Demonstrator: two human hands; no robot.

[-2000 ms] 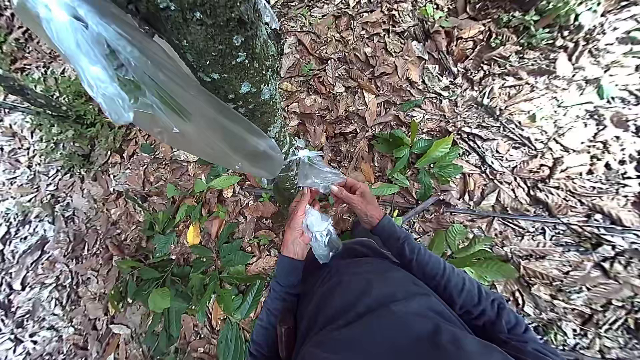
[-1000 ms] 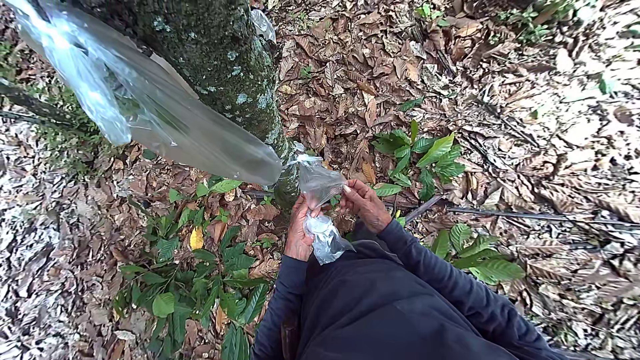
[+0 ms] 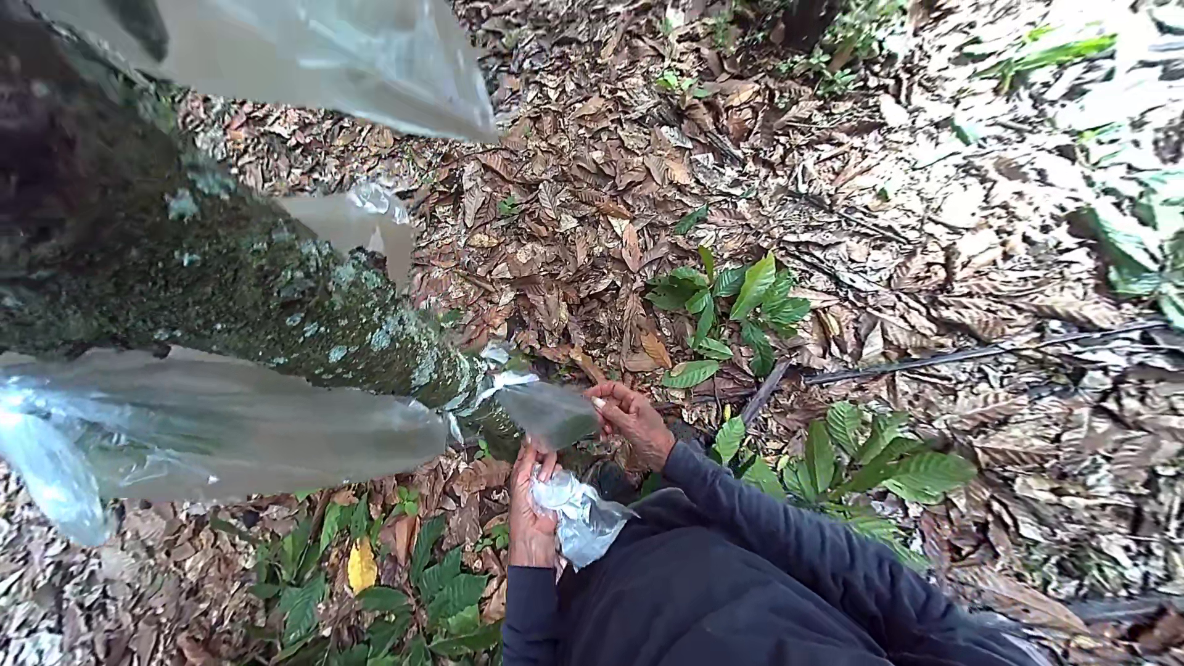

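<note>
A clear plastic sheet or bag (image 3: 550, 413) is fixed by a white tie (image 3: 507, 381) to a lichen-covered tree trunk (image 3: 370, 324). My right hand (image 3: 636, 421) pinches the right corner of that plastic between thumb and fingers. At its lower edge, my left hand (image 3: 533, 509) grips the plastic with its fingertips. A crumpled bundle of clear plastic (image 3: 583, 520) lies against the left palm and hangs over my dark clothing. Whether the bundle joins the stretched piece, I cannot tell.
Long clear plastic bags hang below the trunk (image 3: 277, 430) and above it (image 3: 351, 55). Another piece of plastic (image 3: 356, 222) shows behind the trunk. Brown leaf litter (image 3: 555, 222) covers the ground, with green seedlings (image 3: 726, 310) and a thin dark stick (image 3: 980, 353).
The view has shifted, bringing more of the trunk and an upper plastic bag into sight. Both hands stay at the tied plastic, which is spread between them.
</note>
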